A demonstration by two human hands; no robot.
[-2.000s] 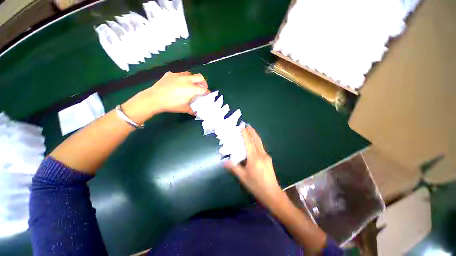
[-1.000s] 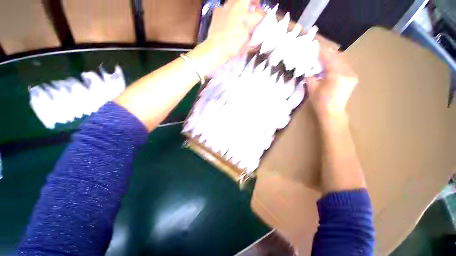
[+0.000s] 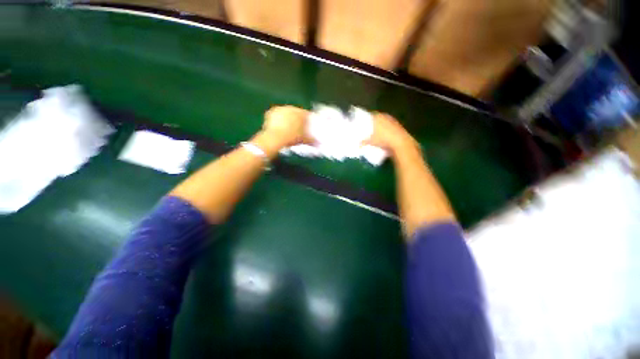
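Observation:
A row of overlapping white packets (image 3: 340, 132) lies at the far part of the dark-green table, blurred. My left hand (image 3: 286, 126) is closed around its left end. My right hand (image 3: 382, 133) is closed around its right end. The fingertips are blurred and partly hidden by the packets. The packing carton, filled with white packets (image 3: 572, 256), is at the right, cut off by the edge.
A single white packet (image 3: 157, 151) lies apart on the table at the left. A thick white stack (image 3: 49, 144) lies at the far left. The table's raised far edge (image 3: 281, 48) curves behind my hands, with brown boxes (image 3: 361, 31) beyond.
My hands have moved from above the carton back to the table and hold the row lying there. The bundle that was over the carton is no longer in my hands. The view has turned left.

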